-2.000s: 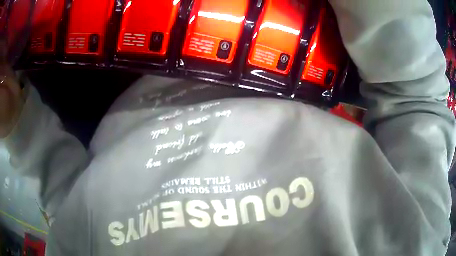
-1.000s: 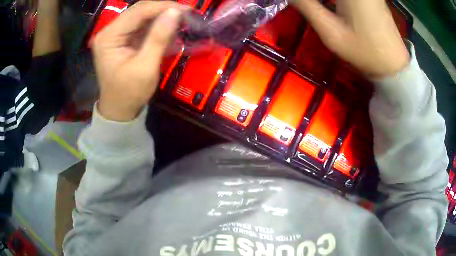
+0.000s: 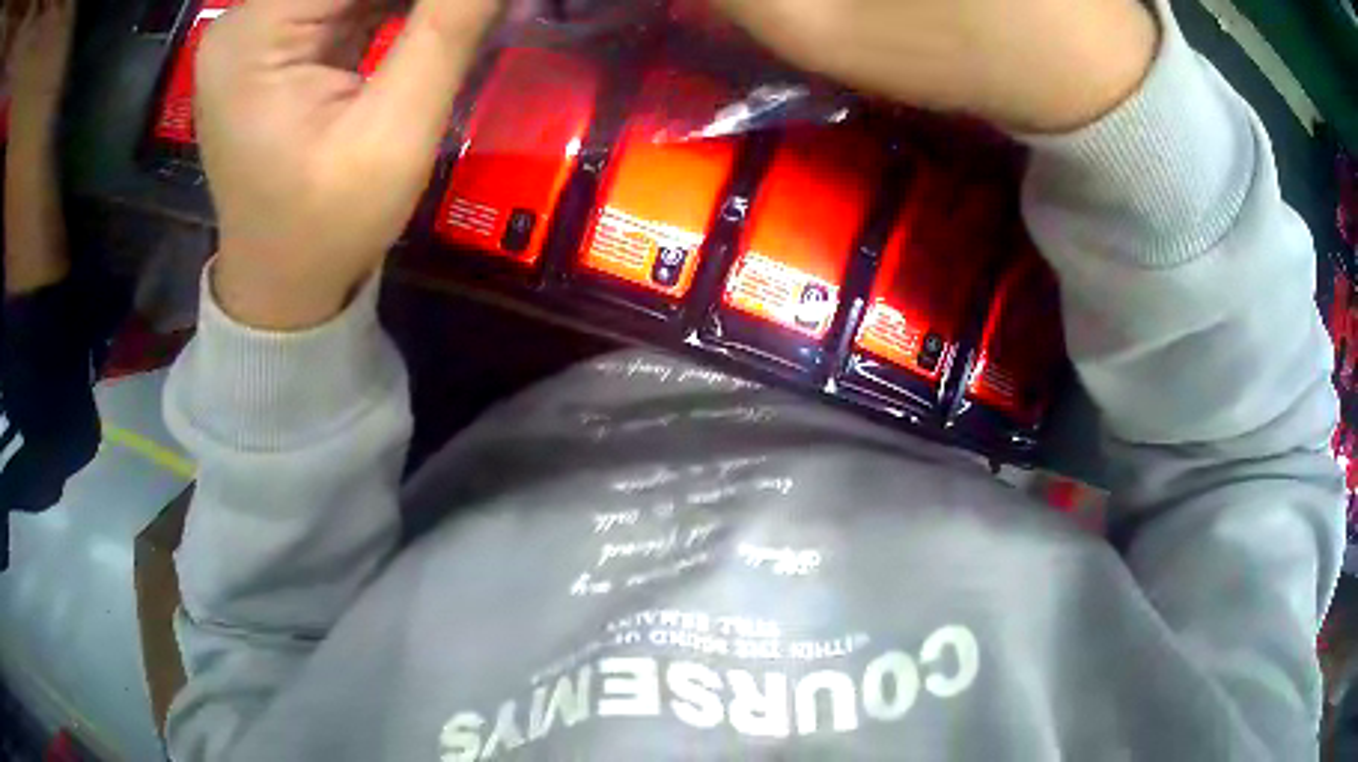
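A glossy black tray holds a row of red-orange phone back covers, each with a small black camera spot at its lower corner. A clear film, blurred and partly cut off by the top edge, lies over the upper part of the tray. My left hand is at the upper left with its thumb and fingers pinched at the film's left end. My right hand is at the top, over the tray's upper right; its fingertips are cut off or blurred, so its grip cannot be told.
Another person's arm and dark sleeve are at the far left. A brown cardboard edge stands beside my left sleeve, above a grey floor with a yellow line. A green strip with a pale edge runs at the upper right.
Both hands have moved up and left in the picture, the right one turning across the tray's top. The tray appears higher and further left. The film still shows between the hands.
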